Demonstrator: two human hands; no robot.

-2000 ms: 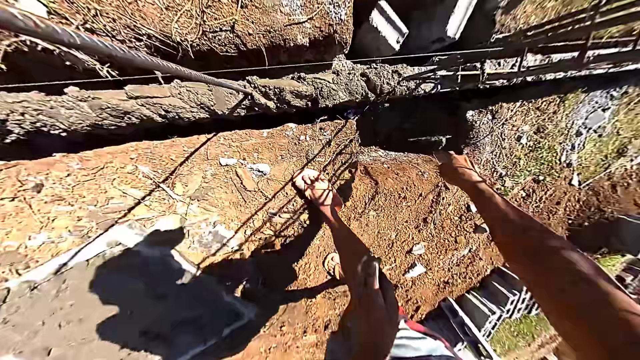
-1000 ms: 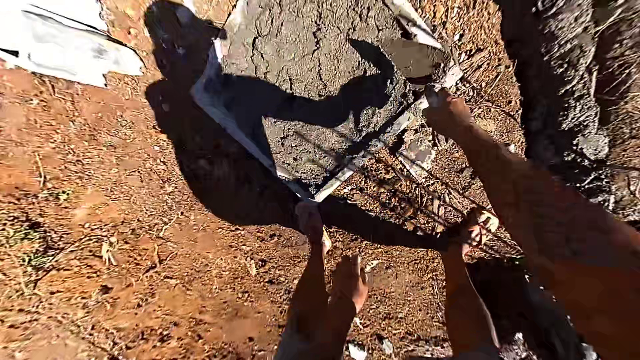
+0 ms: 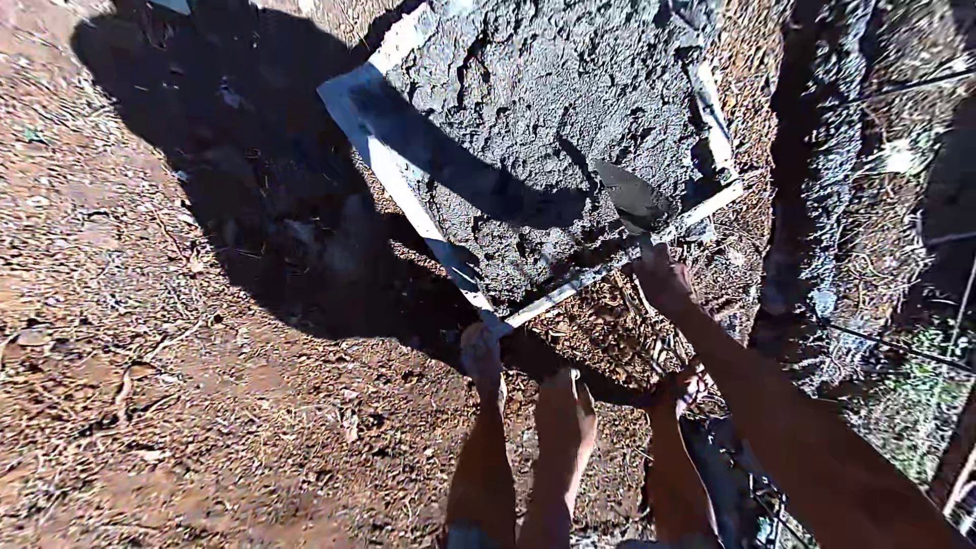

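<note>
A shallow tray (image 3: 396,179) with pale edges holds grey, wet-looking mortar (image 3: 564,99). My left hand (image 3: 482,352) is closed at the tray's near corner, with its fingers partly in shadow. To the right of it, my right hand (image 3: 662,280) grips the handle of a pointed trowel (image 3: 629,191). The trowel's blade lies over the mortar, close to the tray's near right edge. My shadow falls across part of the mortar.
My bare feet (image 3: 564,393) (image 3: 690,385) are just below the tray. Dry soil with roots (image 3: 191,427) spreads to the left. On the right run a dark trench, a rough mortar-covered strip (image 3: 827,229) and thin metal bars (image 3: 900,347).
The view has swung from the trench to the tray. My left hand, apart from the tray two seconds ago, is at its corner. The trowel has moved from beyond the tray's edge to over the mortar.
</note>
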